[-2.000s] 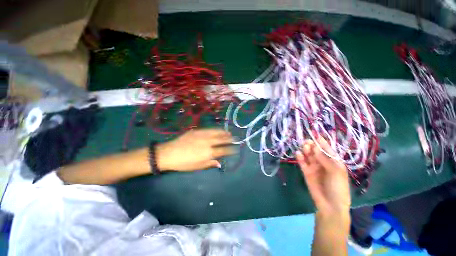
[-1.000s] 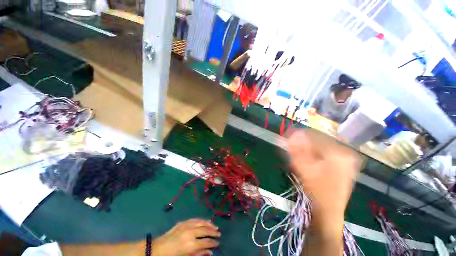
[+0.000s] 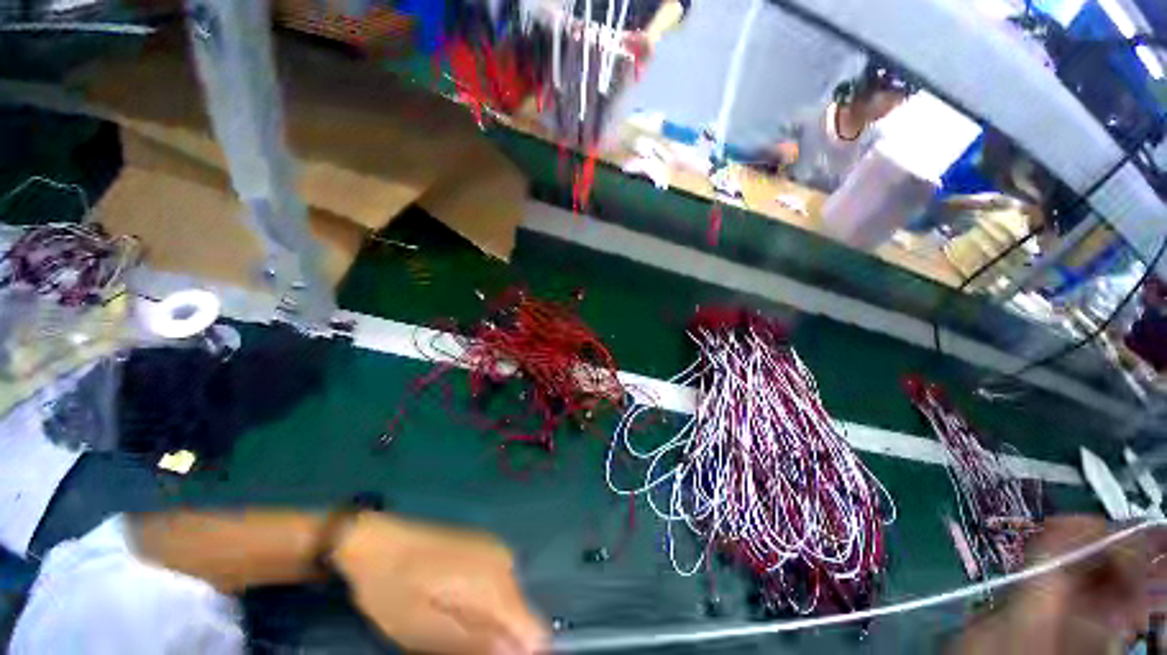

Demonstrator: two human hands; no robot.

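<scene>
A white lead [image 3: 768, 628] stretches low across the picture between my two hands. My left hand [image 3: 442, 586] is at the bottom centre, its fingertips closed on the lead's left end. My right hand [image 3: 1069, 595] is blurred at the bottom right, with the lead running to it; its fingers are partly cut off and the exact grip is hard to tell. A pile of red leads [image 3: 548, 352] lies beyond my left hand. A large bundle of white loops with red ends [image 3: 768, 461] lies beyond the stretched lead.
A smaller bundle [image 3: 979, 480] lies farther right. Left are a black heap [image 3: 218, 390], a tape roll [image 3: 182, 314], a metal post [image 3: 250, 128] and cardboard [image 3: 474, 198]. Leads with red tips [image 3: 486, 79] hang overhead. A person [image 3: 838, 134] sits across the line.
My right hand has come down from the hanging leads to the lower right, and a white lead now spans both hands. The view has turned right and down since one second ago.
</scene>
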